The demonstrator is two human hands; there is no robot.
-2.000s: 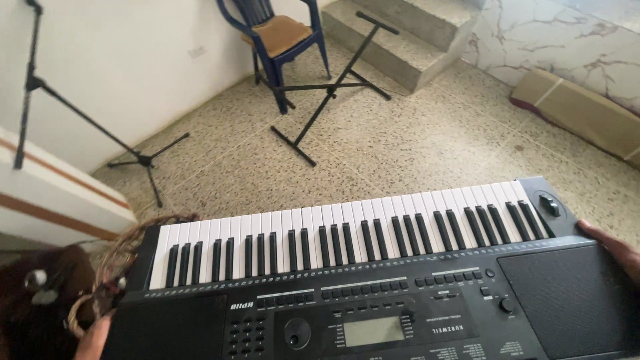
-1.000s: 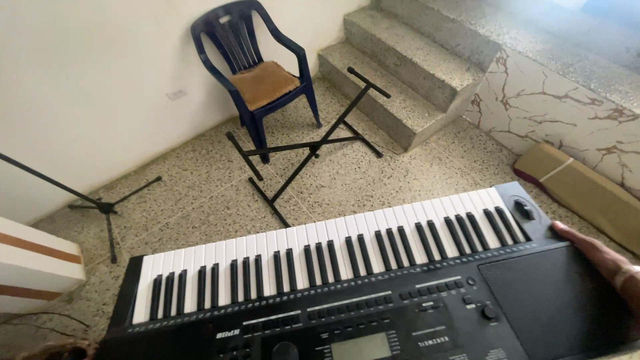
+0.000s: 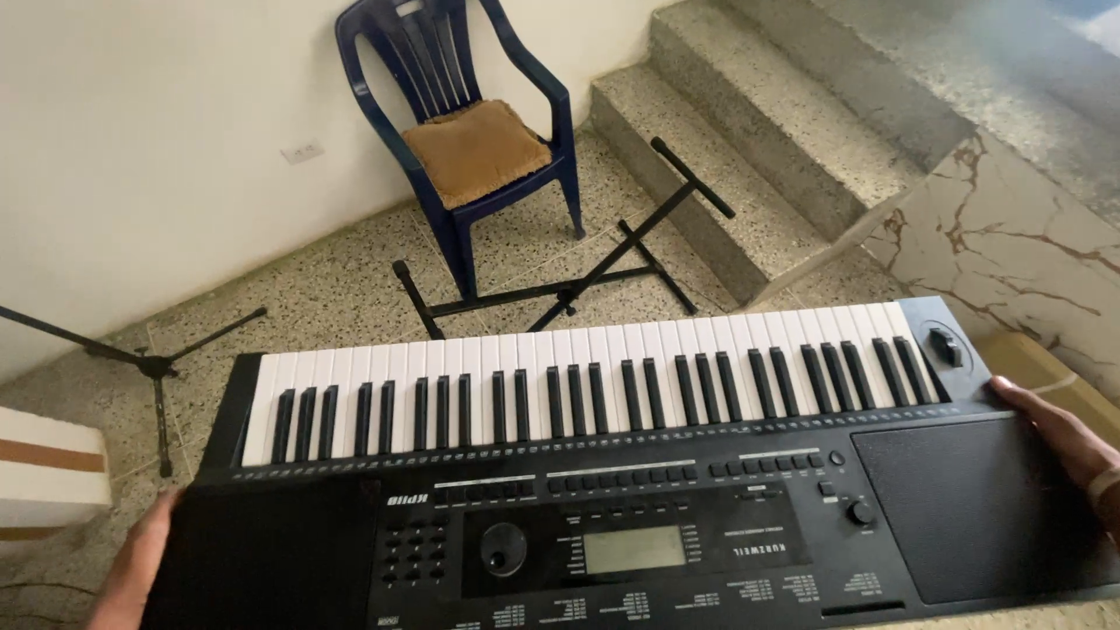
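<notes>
A black Kurzweil electronic keyboard fills the lower part of the head view, its keys on the far side and its panel writing upside down. My left hand grips its left end, and my right hand holds the right end near the control wheel. The keyboard is held up, above the floor. Beyond its keys stands a black X-type keyboard stand, whose lower parts are partly hidden behind the keyboard.
A blue plastic armchair with a brown cushion is against the wall behind the stand. Terrazzo steps rise at right. A black tripod stand is at left beside a striped white block. A tan long object lies at right.
The chair, steps and keyboard stand appear larger and closer than before. My left hand, out of sight one second ago, shows again at the keyboard's left end. The view has shifted.
</notes>
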